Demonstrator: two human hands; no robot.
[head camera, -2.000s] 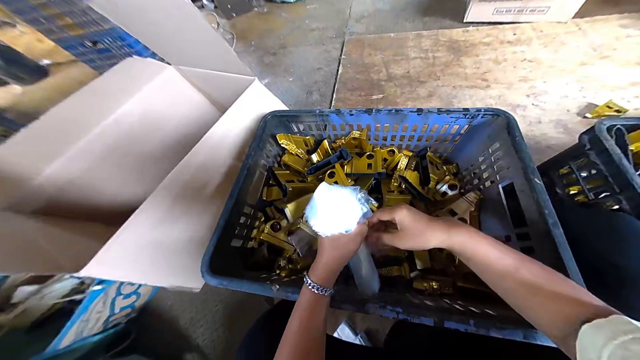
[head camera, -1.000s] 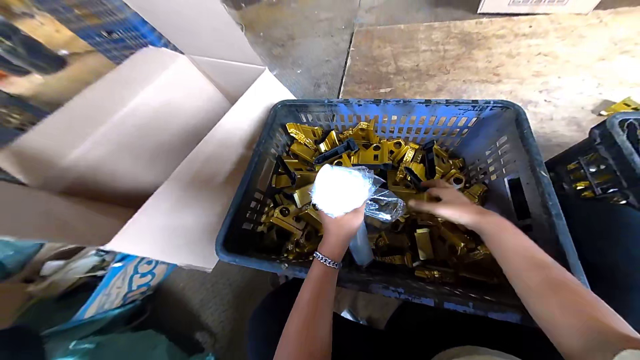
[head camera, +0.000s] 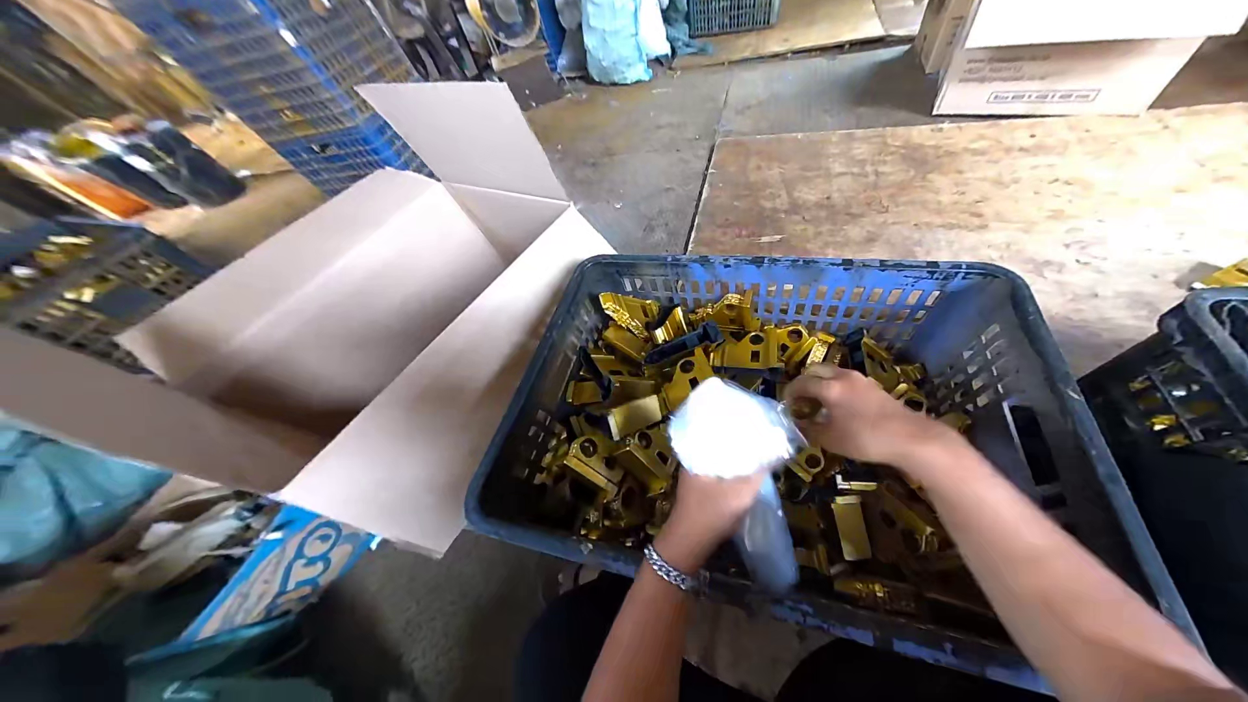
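My left hand (head camera: 717, 502) is closed around a bundle of clear plastic bags (head camera: 731, 429), whose top glares white and whose lower end hangs below the fist. Close beside it on the right, my right hand (head camera: 853, 414) has its fingers curled at the edge of the plastic, over a gold-coloured part; whether it grips the part is unclear. Both hands are above a dark blue plastic crate (head camera: 1048, 390) filled with gold metal brackets (head camera: 639, 414) and some black pieces (head camera: 682, 344).
An open cardboard box (head camera: 390, 253) stands against the crate's left side. Another dark crate (head camera: 1170, 380) is at the right edge, and a plywood sheet (head camera: 936, 195) lies beyond. Farther off are a closed carton (head camera: 1063, 78) and stacked blue crates (head camera: 292, 78).
My right hand was lower among the brackets a second ago and is now closer to the plastic bundle. The left hand still holds the bundle. The view has tilted up.
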